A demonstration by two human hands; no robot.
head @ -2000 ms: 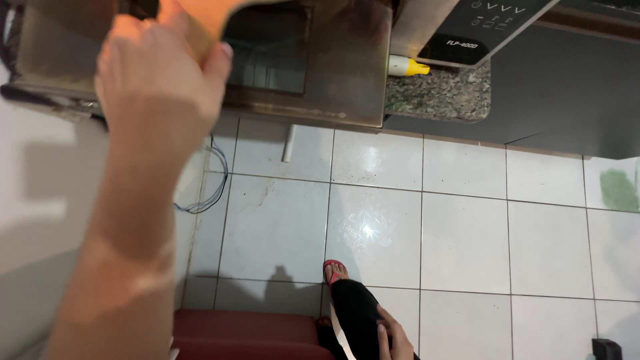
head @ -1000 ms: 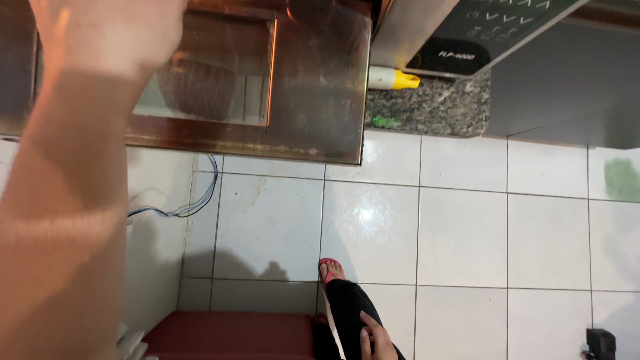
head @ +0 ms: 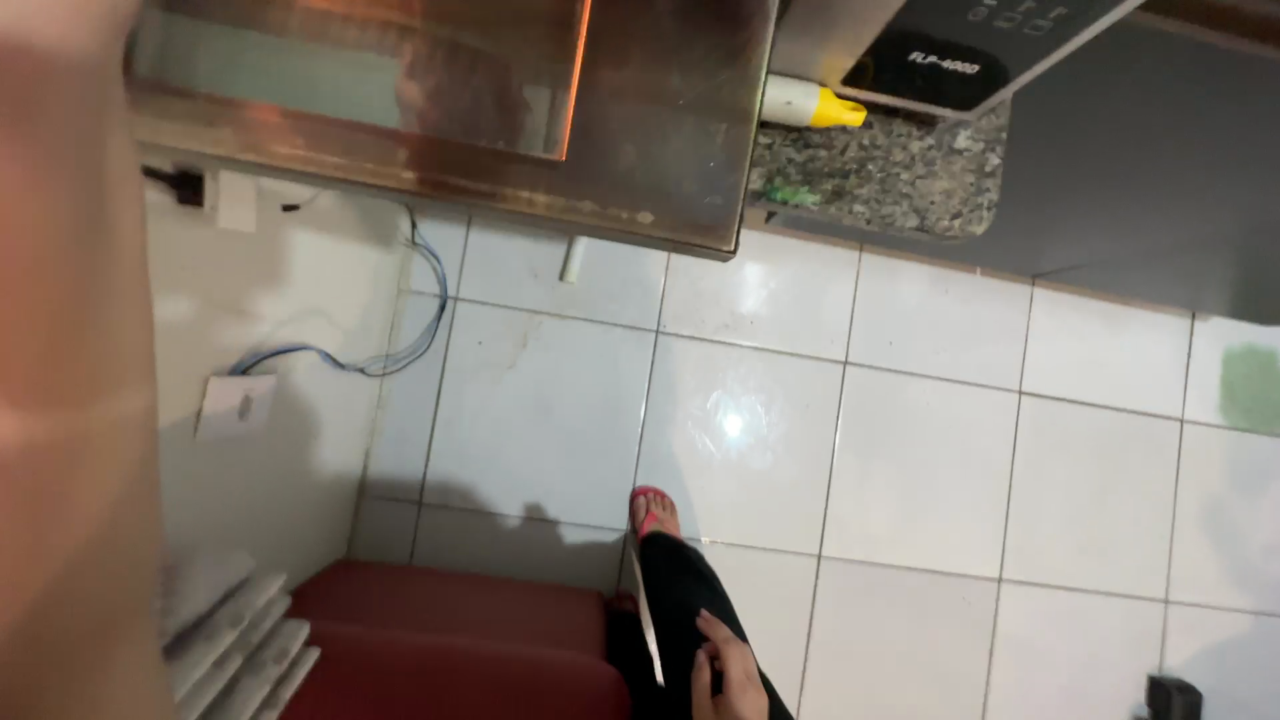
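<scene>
My left forearm fills the left edge, blurred. Only the base of my left hand [head: 70,25] shows at the top left corner; its fingers are out of frame, so any hold is hidden. Beside it is a brown, worn, shiny appliance or cabinet [head: 665,130] with a reflective glass panel [head: 270,65]. My right hand [head: 732,668] hangs low at the bottom, over or against the black trouser leg [head: 685,580], fingers loosely bent and nothing visible in them. A white bottle with a yellow cap [head: 795,102] lies on the speckled granite slab [head: 900,175], right of the brown unit.
A dark control panel [head: 935,65] stands above the granite. Blue cables [head: 435,300] run from a wall plate [head: 235,405] across the tiled floor's edge. A red padded seat [head: 450,650] and stacked pale slats [head: 240,640] are at lower left. A small black object [head: 1172,695] sits at lower right.
My left hand has moved up and left, mostly out of frame. The tan thing beside it two seconds ago is out of view. My right hand stays low by the leg.
</scene>
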